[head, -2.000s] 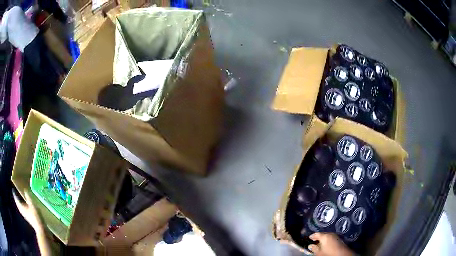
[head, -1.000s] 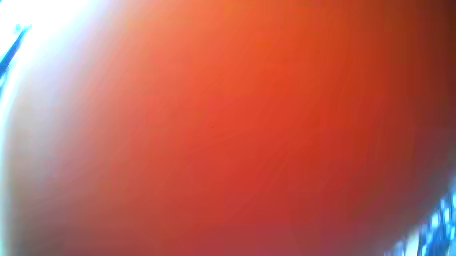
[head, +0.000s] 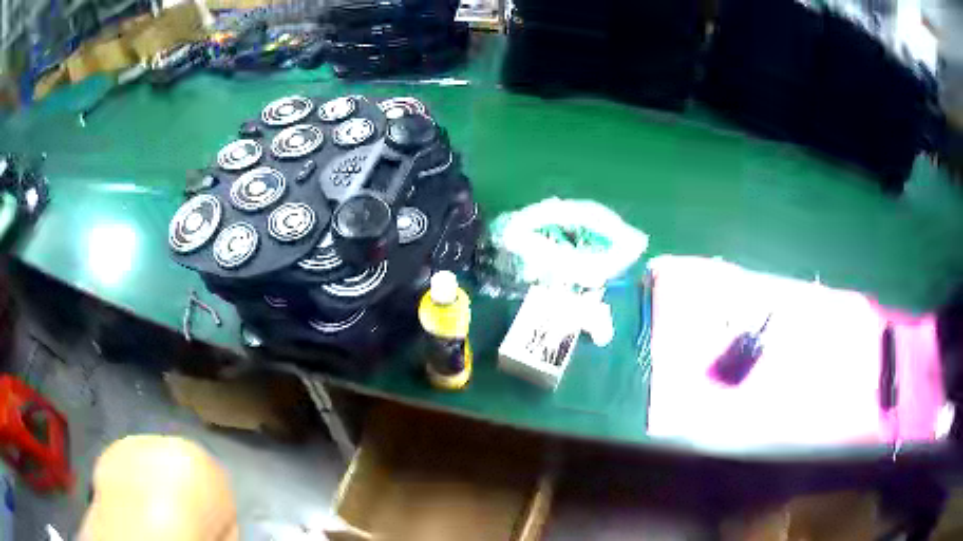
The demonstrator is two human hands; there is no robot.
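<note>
A stack of black drum pads with white rings (head: 259, 188) stands on the green-topped bench (head: 591, 137), left of the middle. A yellow bottle with a white cap (head: 446, 336) stands upright at its right. A rounded, skin-coloured shape (head: 158, 491) shows at the lower left, cut off by the bottom edge. It may be my left hand, but no fingers or held thing can be made out. My right hand is not in view.
A whitish bag with green inside (head: 570, 241) lies behind a small white box with dark strands (head: 541, 338). A small dark bottle (head: 741, 354) is on the glaring pink mat (head: 803, 396). An open carton (head: 433, 486) is below the bench edge.
The view has turned from the cartons on the floor, through a close orange-red blur filling the picture, to the bench. The right hand at the carton of drum pads has left the picture.
</note>
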